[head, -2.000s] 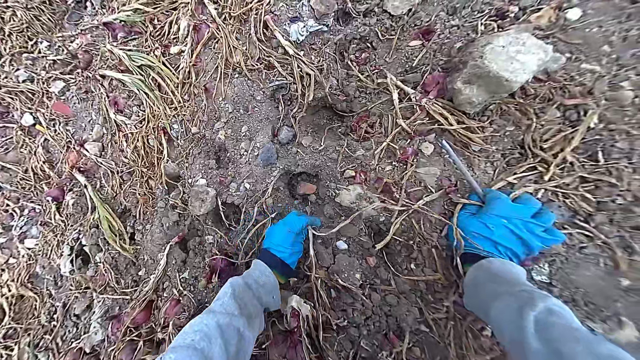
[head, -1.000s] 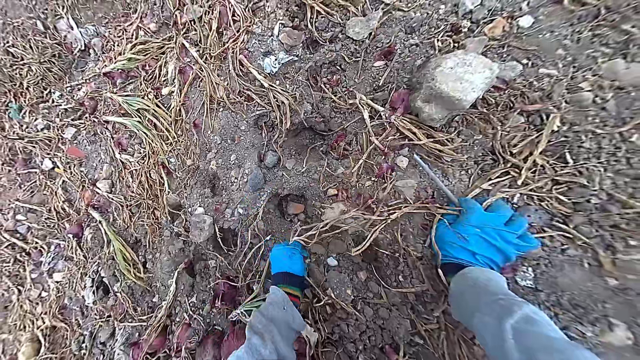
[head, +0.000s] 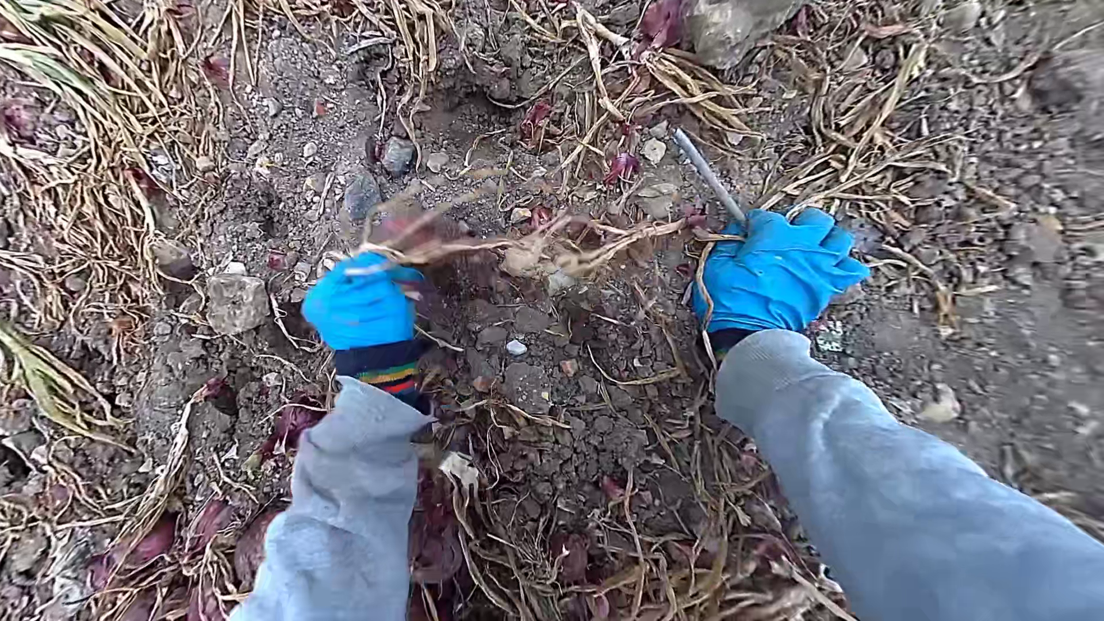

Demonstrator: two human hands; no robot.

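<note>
My left hand [head: 362, 300], in a blue glove, is blurred and closed on a red onion [head: 423, 237] with its long dry stalk [head: 535, 246] trailing to the right. Part of the onion is hidden by the fingers and by blur. On the right, my right hand [head: 776, 272], also gloved in blue, grips a thin grey metal rod [head: 709, 177] that points up and left; its other end is out of sight under the hand. A dry leaf loops over the wrist side of the right glove. Between the hands lies loose dark soil [head: 535, 371] with small stones.
Red onions [head: 207, 526] lie among dry leaves at the lower left. Heaps of withered onion tops [head: 95, 155] cover the left side. A large pale rock [head: 733, 26] sits at the top, and a smaller squarish stone [head: 236, 303] lies left of my left hand.
The left hand has risen from the soil near the bottom and moved up and left, now with an onion and stalk. The right hand still holds the rod. The view has shifted closer.
</note>
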